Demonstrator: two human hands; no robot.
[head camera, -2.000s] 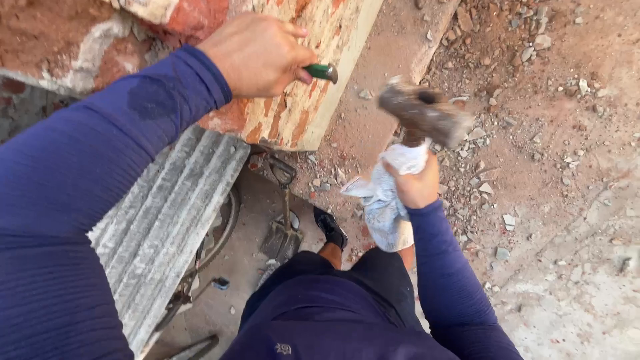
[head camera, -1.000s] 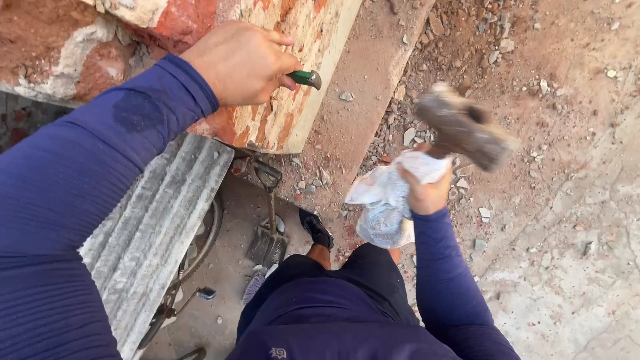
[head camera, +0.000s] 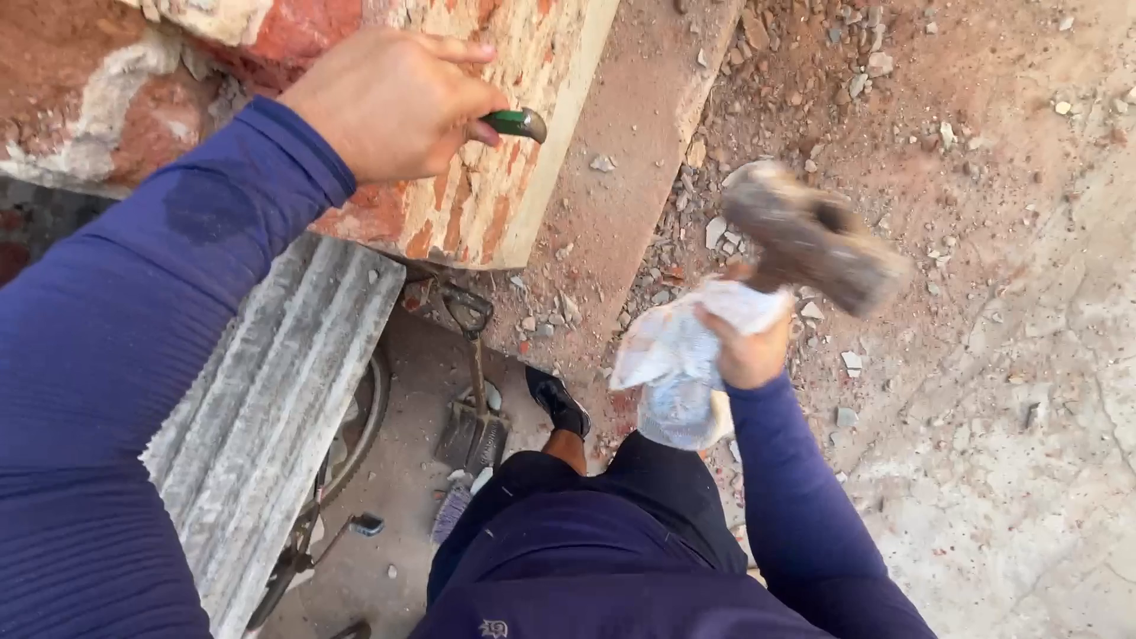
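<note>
My left hand (head camera: 399, 106) is closed around a green-handled tool, probably a chisel, over the top of a broken brick wall (head camera: 470, 209). Only the tool's rounded metal end (head camera: 532, 126) and a bit of green show past my fingers; its other end is hidden. To the right, my right hand (head camera: 753, 351) grips a sledgehammer by its handle, with a white cloth (head camera: 683, 346) wrapped or bunched there. The heavy, rusty hammer head (head camera: 812, 232) is slightly blurred, above rubble and apart from the green tool.
A corrugated sheet (head camera: 275, 417) leans below the wall, partly covering a bicycle wheel (head camera: 364, 435). Near my foot stand a shovel (head camera: 479, 426) and a broom's bristles (head camera: 453, 510). Broken stones (head camera: 714, 232) litter the ground along a concrete ledge (head camera: 621, 160).
The hammer in my right hand has shifted a little to the right, relative to the wall, since two seconds ago. My left hand keeps hold of the green tool at the wall.
</note>
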